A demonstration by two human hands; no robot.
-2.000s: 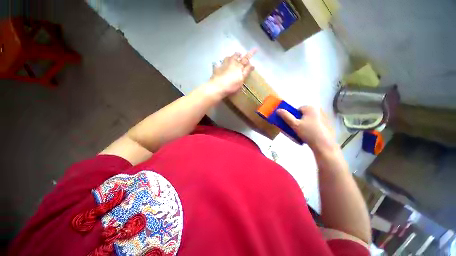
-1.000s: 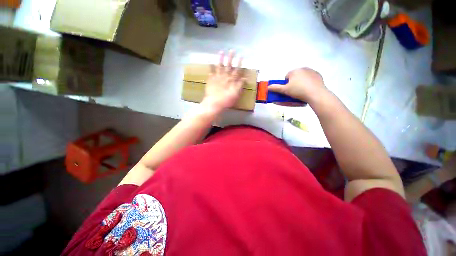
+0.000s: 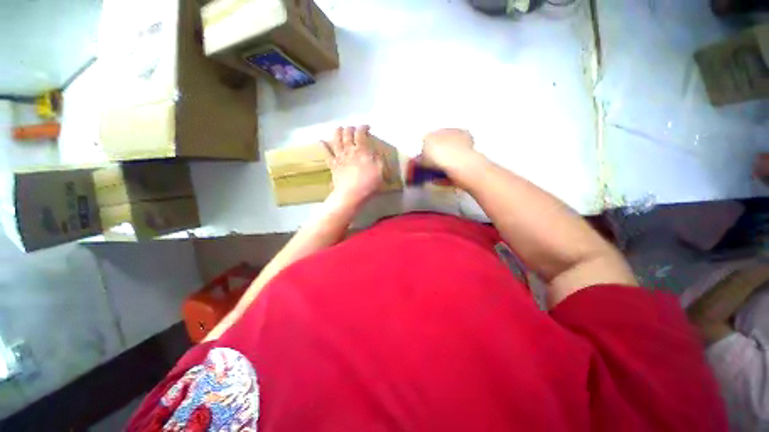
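A small brown carton (image 3: 301,175) lies on the white table in front of me, a seam running along its top. My left hand (image 3: 355,169) rests flat on its top toward the right end, fingers apart, holding nothing. My right hand (image 3: 449,153) grips a blurred blue and orange tape dispenser (image 3: 419,172) just right of the carton's right end. Whether tape runs between dispenser and carton is too blurred to tell.
A large brown carton (image 3: 215,114) stands at the left, with an open-flapped carton (image 3: 152,198) by the table edge. A smartphone (image 3: 280,67) leans on another carton (image 3: 278,29). An orange stool (image 3: 207,310) is below left. Another person's clothing (image 3: 746,337) shows at lower right.
The view has shifted, bringing more of the left cartons into sight. The tape dispenser has moved from along the carton's top to its right end. My left hand has flattened on the carton.
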